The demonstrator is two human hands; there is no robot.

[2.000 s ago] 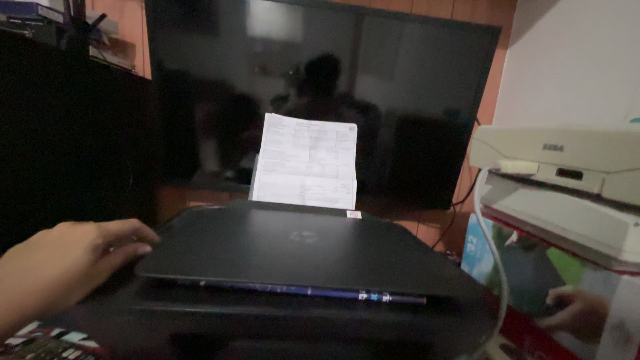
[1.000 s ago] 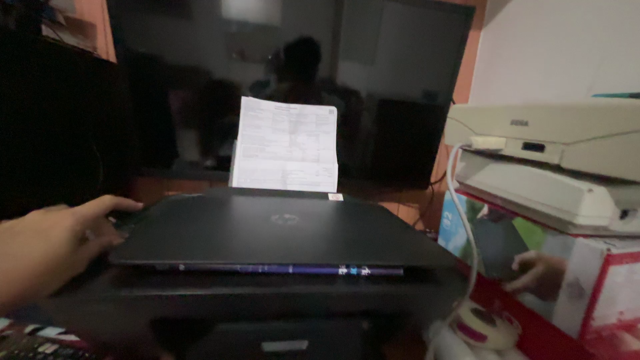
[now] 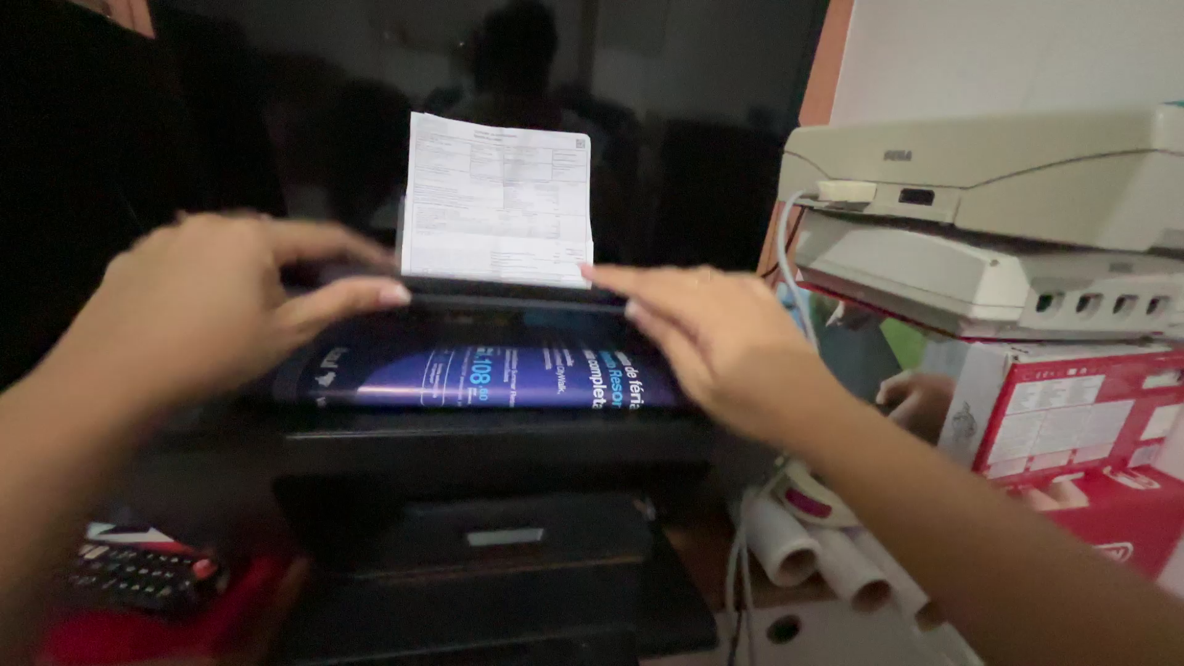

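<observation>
A black HP printer [image 3: 481, 462] stands before me with its scanner lid [image 3: 499, 298] raised. A glossy blue printed page or magazine [image 3: 499, 375] lies on the scanner bed under the lid. My left hand [image 3: 231, 287], blurred, is at the lid's left part, its thumb and fingers apart around the edge; its grip is unclear. My right hand [image 3: 712, 333] is at the lid's right part, fingertips by its edge, palm over the right end of the page. Behind the lid, a printed white sheet [image 3: 499, 203] stands upright in the rear paper feed.
A large dark television screen [image 3: 694, 120] stands behind the printer. On the right, two pale consoles [image 3: 980, 176], one marked Sega, sit stacked on red-and-white boxes [image 3: 1064, 416]. White rolled tubes [image 3: 814, 555] and cables lie below them. A remote control [image 3: 143, 573] is at lower left.
The scanner lid was down and is now raised, showing the blue page. My right hand has come into view at the lid, and my left hand has moved along its left side.
</observation>
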